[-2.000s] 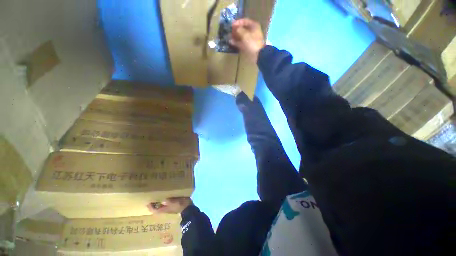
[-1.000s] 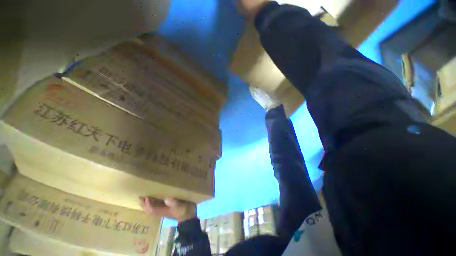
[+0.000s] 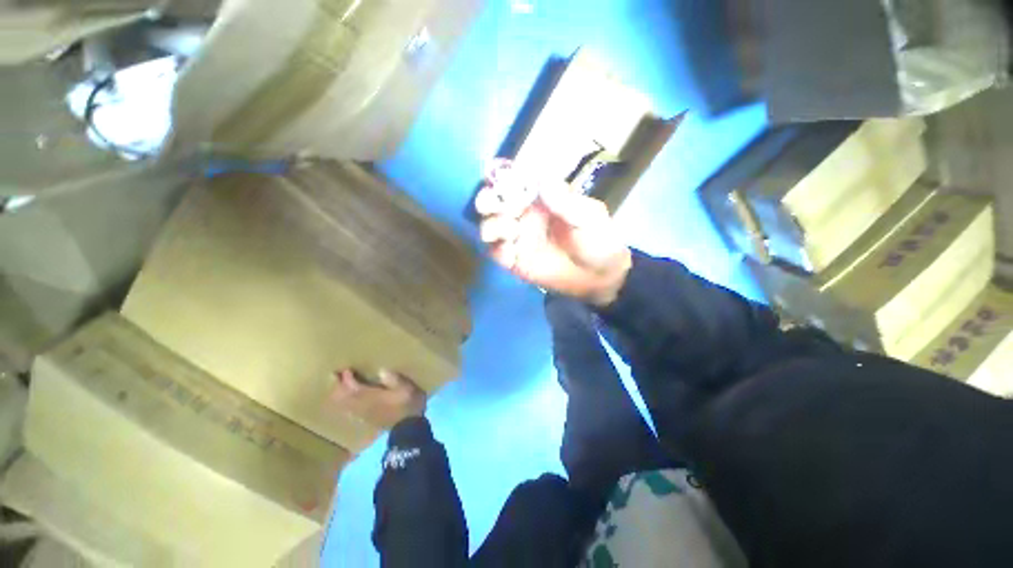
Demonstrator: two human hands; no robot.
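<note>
My right hand (image 3: 561, 242) is raised near the middle of the head view, fingers curled around a small bright part (image 3: 499, 178) with reddish and silvery spots. It is blurred, and its exact form cannot be told. Behind the hand, an open carton (image 3: 572, 117) with raised flaps stands on the blue floor; its contents are mostly hidden. My left hand (image 3: 383, 399) lies against the plain face of a stacked carton (image 3: 250, 300) at the left, fingers slightly apart.
Another printed carton (image 3: 189, 399) lies at the lower left. More cartons (image 3: 916, 250) are stacked at the right, and large cartons (image 3: 322, 78) stand at the upper left. Blue floor (image 3: 494, 444) shows between the stacks. My legs are at the bottom centre.
My right hand has come away from the open carton and is now raised closer to the camera. The view has shifted; the left carton now shows a plain face under my left hand.
</note>
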